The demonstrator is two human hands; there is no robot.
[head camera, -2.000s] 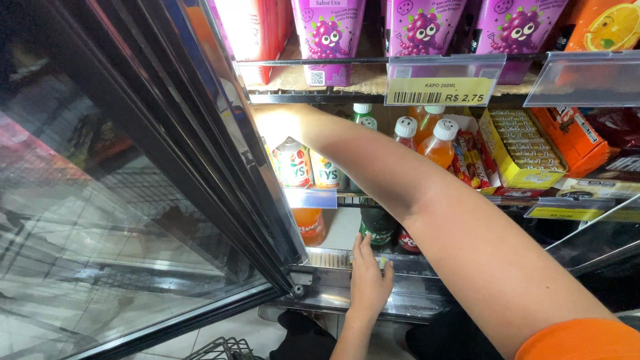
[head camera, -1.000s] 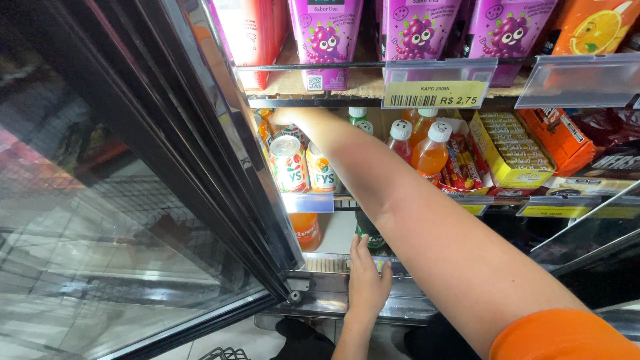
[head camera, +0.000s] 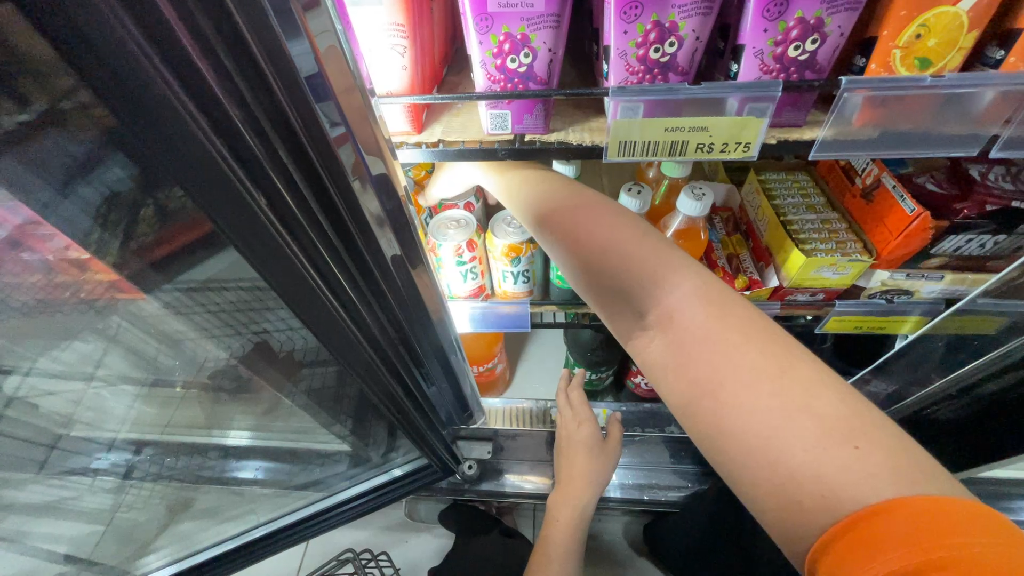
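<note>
My right hand point(head camera: 460, 182) reaches under the upper shelf, at a fruit-print drink can point(head camera: 460, 202) in the row behind the front ones. Glare and the shelf edge hide part of its fingers, so its grip is unclear. In front stand a red-and-white FYS can point(head camera: 458, 254) and an orange-print FYS can point(head camera: 513, 256), upright side by side. My left hand point(head camera: 586, 444) is open and empty at the cooler's lower sill, fingertips by a dark green bottle point(head camera: 590, 356). An orange drink bottle point(head camera: 484, 362) stands to the left on the lower level.
The cooler's glass door point(head camera: 200, 344) stands ajar on the left. Grape drink cartons point(head camera: 520, 64) line the upper shelf, above a price-tag holder point(head camera: 690, 124). Capped juice bottles point(head camera: 688, 220) and a yellow candy box point(head camera: 808, 232) sit right of the cans. A wire basket point(head camera: 356, 562) is at the floor.
The tops of the front cans, covered or washed out two seconds ago, now show, with my right hand behind them. My left hand stays near the sill.
</note>
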